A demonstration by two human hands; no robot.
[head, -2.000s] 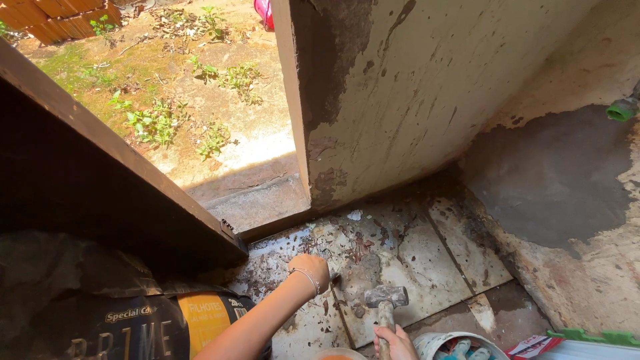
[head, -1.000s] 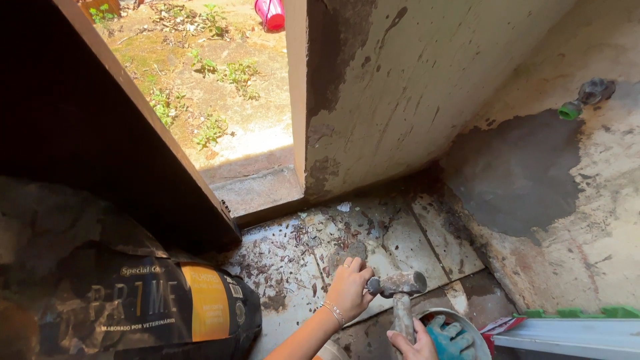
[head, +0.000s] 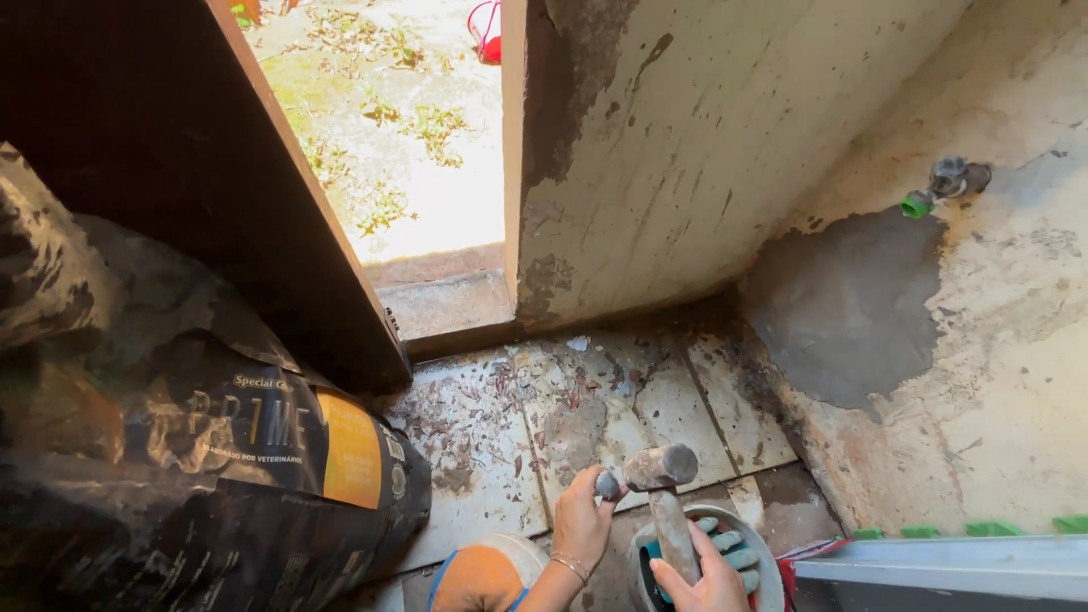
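Observation:
My right hand [head: 701, 578] grips the handle of a small sledgehammer [head: 661, 467] at the lower middle, above a bucket with gloves. Just left of the hammer head, my left hand [head: 583, 523], with a bracelet at the wrist, holds a thing whose round grey metal end [head: 606, 485] points up between the fingers; its kind and the rest of it are hidden. Beyond both hands lie dirty floor tiles [head: 476, 425] strewn with flakes and debris.
A black pet food bag [head: 255, 484] stands at left beside a dark door [head: 212, 170]. An open doorway has a concrete sill [head: 446, 304]. The stained wall [head: 680, 170] meets another with a grey patch [head: 850, 306]. A bucket [head: 769, 557] holds gloves [head: 739, 558]; an orange-topped container [head: 480, 578] stands nearby.
Since two seconds ago, my left hand has come back from the tiles near the sill and now sits beside the hammer head. My right hand keeps hold of the hammer. The view has shifted.

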